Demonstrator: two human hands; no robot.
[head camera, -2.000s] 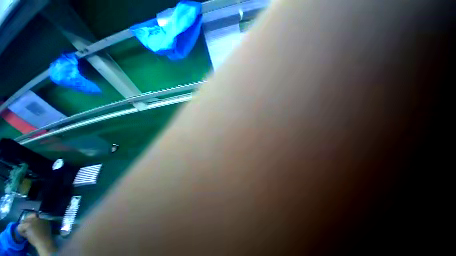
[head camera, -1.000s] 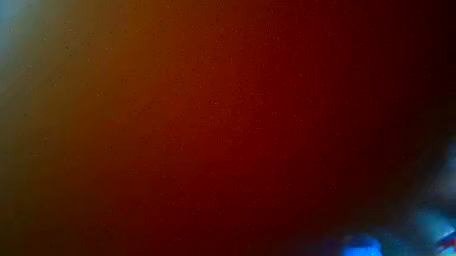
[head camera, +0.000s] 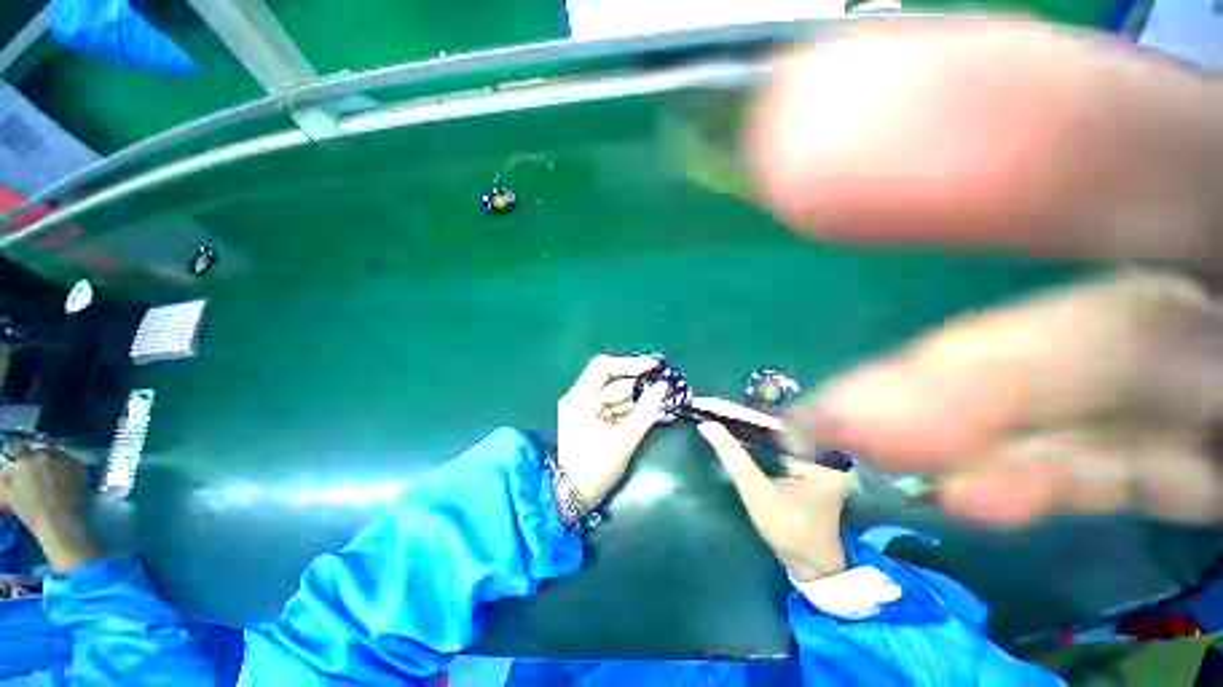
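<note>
My left hand (head camera: 597, 436), with a thin band at the wrist, holds a round black module (head camera: 667, 389) in its fingers over the dark-green bench. My right hand (head camera: 791, 517), just to the right, holds a slim dark stick (head camera: 740, 421), possibly tweezers, pen-like; its tip points at the module. Whether the tip touches the module cannot be told. Part of my right hand is hidden behind large blurred fingers. Another round module (head camera: 771, 388) with a yellowish centre lies on the green surface beyond my right hand.
Another person's large blurred fingers (head camera: 993, 148) cover the right side, close to the camera. Modules (head camera: 499, 200) lie spaced on the belt. At left are pale plates (head camera: 168, 332), black equipment and a neighbour's hand (head camera: 51, 497). A metal rail (head camera: 443, 105) runs behind.
The large blurred shape that covered most of the picture has drawn off to the right and shows as fingers. The view has turned down to the bench, and my hands and the modules have come into sight.
</note>
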